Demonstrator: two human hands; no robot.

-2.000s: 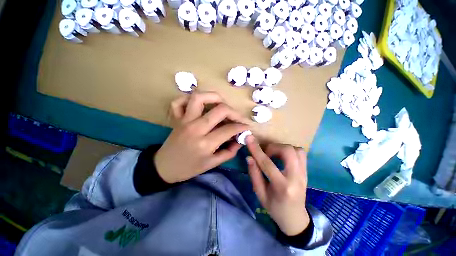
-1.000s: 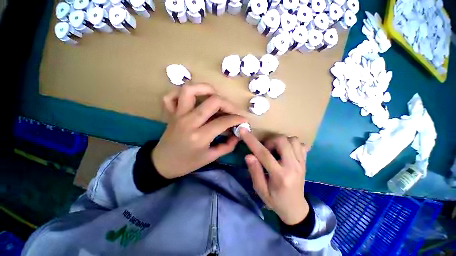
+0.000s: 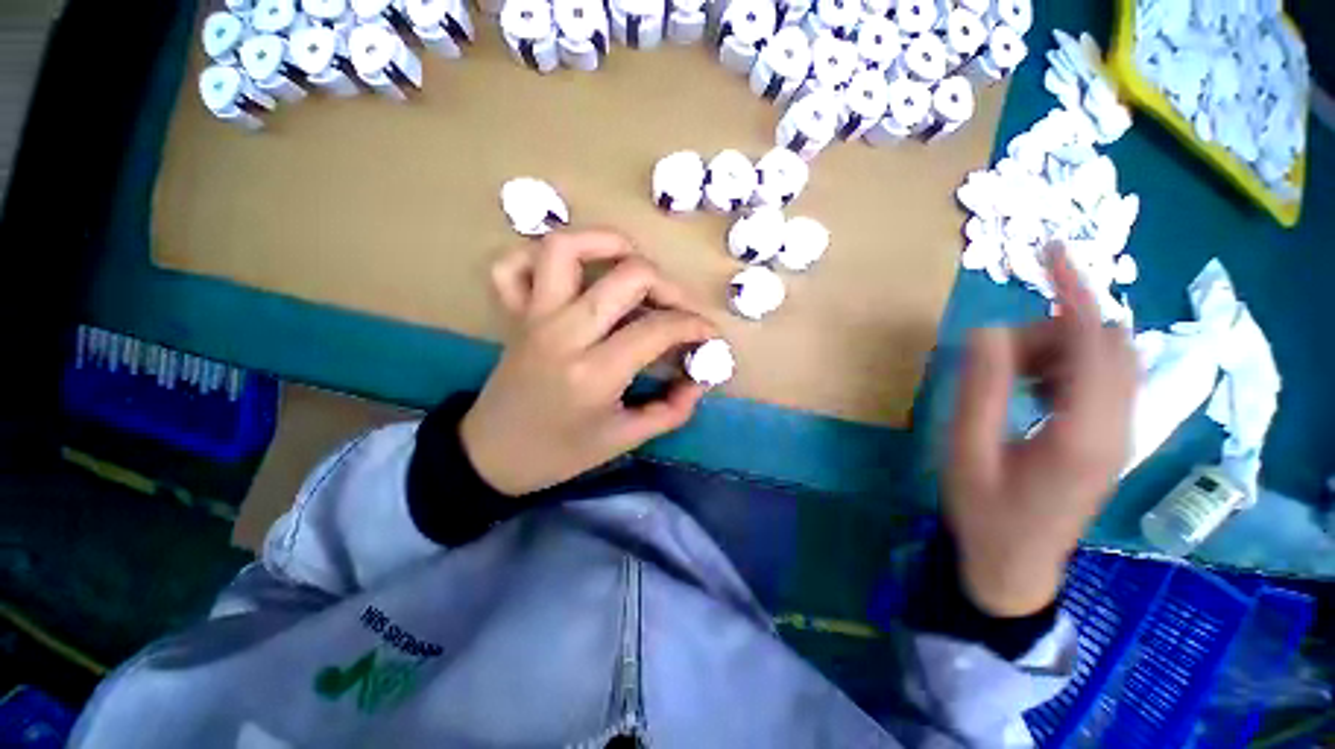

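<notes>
My left hand (image 3: 578, 373) holds a white cylindrical part (image 3: 710, 362) between thumb and fingers, its round white top facing up, near the front edge of the cardboard sheet (image 3: 366, 205). My right hand (image 3: 1040, 424) is blurred, with its index fingertip at the lower edge of the loose pad pile (image 3: 1047, 205); its fingers are apart and I see nothing in them. Several parts with white tops stand in a small group (image 3: 757, 234) beyond my left hand, and one (image 3: 535, 206) stands apart to the left.
Rows of white cylinders (image 3: 879, 66) stand at the back. A yellow tray (image 3: 1288, 205) of white pieces is at the far right. A crumpled white wipe (image 3: 1237, 351) and a glue bottle (image 3: 1190, 508) lie right of my right hand. Blue crates (image 3: 1171, 644) are below the bench edge.
My right hand has left the part in my left hand and moved right to the pad pile. My left hand still holds the part. The camera view has shifted slightly.
</notes>
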